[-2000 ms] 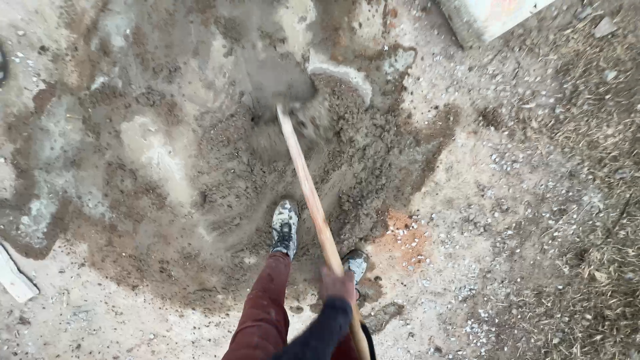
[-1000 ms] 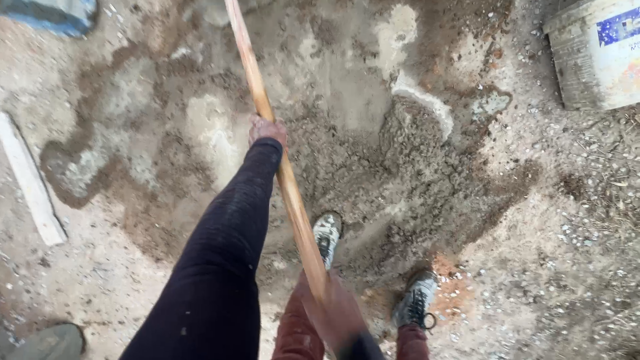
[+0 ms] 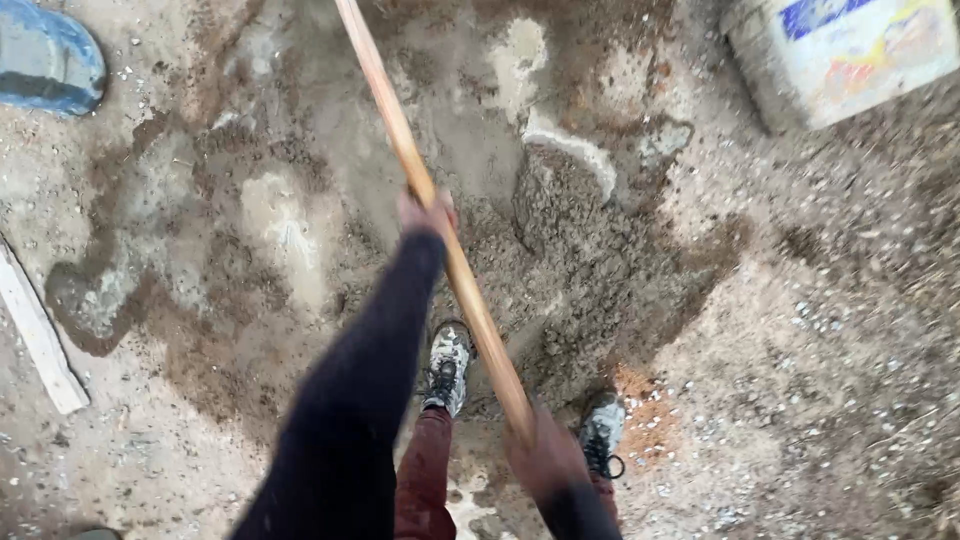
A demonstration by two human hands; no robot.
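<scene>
A long wooden tool handle [image 3: 476, 300] slants across the middle of the view from upper left to lower right. My left hand [image 3: 427, 214] is closed round it about midway along. Near its lower end my right hand [image 3: 551, 450] grips it, blurred by motion. The handle's far end runs out of the top of the view, so the tool head is hidden. Wet grey mortar or concrete mix [image 3: 577, 247] lies heaped on the ground just right of the handle, with a pale curved streak at its upper edge.
My splattered shoes [image 3: 448, 367] stand at the near edge of the mix. A dirty white plastic bucket [image 3: 862, 60] is at upper right, a blue container [image 3: 52, 60] at upper left. A pale board [image 3: 37, 330] lies at the left. Gravelly ground [image 3: 787, 390] with dry grass is at the right.
Two seconds ago the handle's far end was over the mix; now it extends beyond the top edge. My left hand, not seen on the handle then, grips its middle. The view has shifted.
</scene>
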